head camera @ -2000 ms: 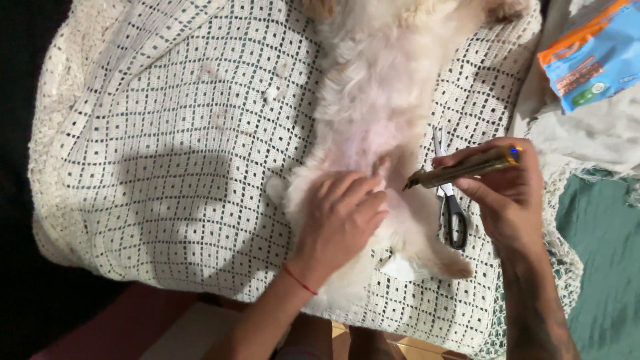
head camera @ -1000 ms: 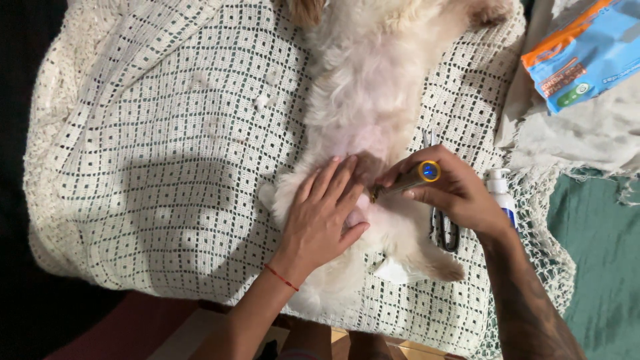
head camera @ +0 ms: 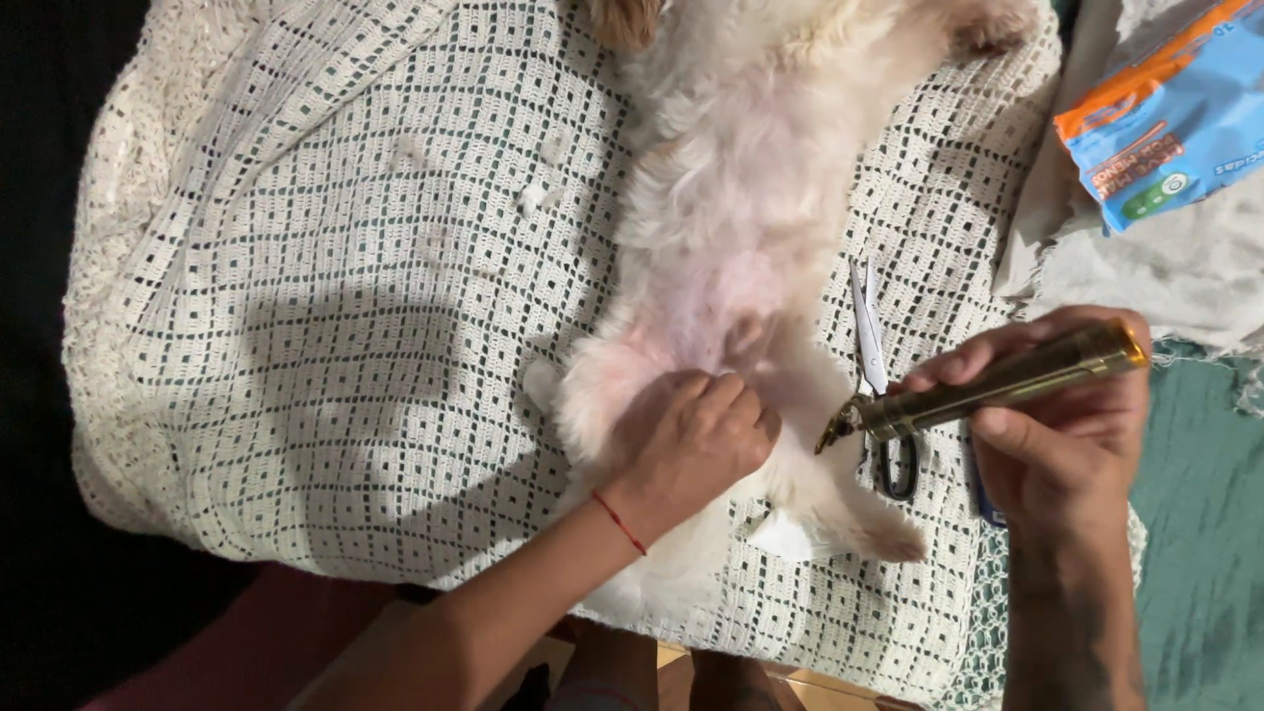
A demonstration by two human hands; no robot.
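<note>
A cream-furred dog (head camera: 750,188) lies belly up on a white crocheted blanket (head camera: 415,227). My left hand (head camera: 696,439), with a red string at the wrist, rests on the dog's rear, its fingers curled; what is under them is hidden. Gold-coloured hair clippers (head camera: 1007,380) are in my right hand (head camera: 1062,425), their blade end pointing left over the dog's hind leg. Under the clippers, scissors (head camera: 869,336) with black handles lie beside the dog.
A blue and orange packet (head camera: 1175,118) lies on a white cloth (head camera: 1136,267) at the upper right. Small tufts of hair (head camera: 538,197) are on the blanket to the left. A white piece of material (head camera: 790,535) lies by the hind leg. Green fabric (head camera: 1200,513) shows at the right.
My right hand has drawn the clippers back to the right from the dog's groin. The fingers of my left hand, spread flat one second ago, are now curled.
</note>
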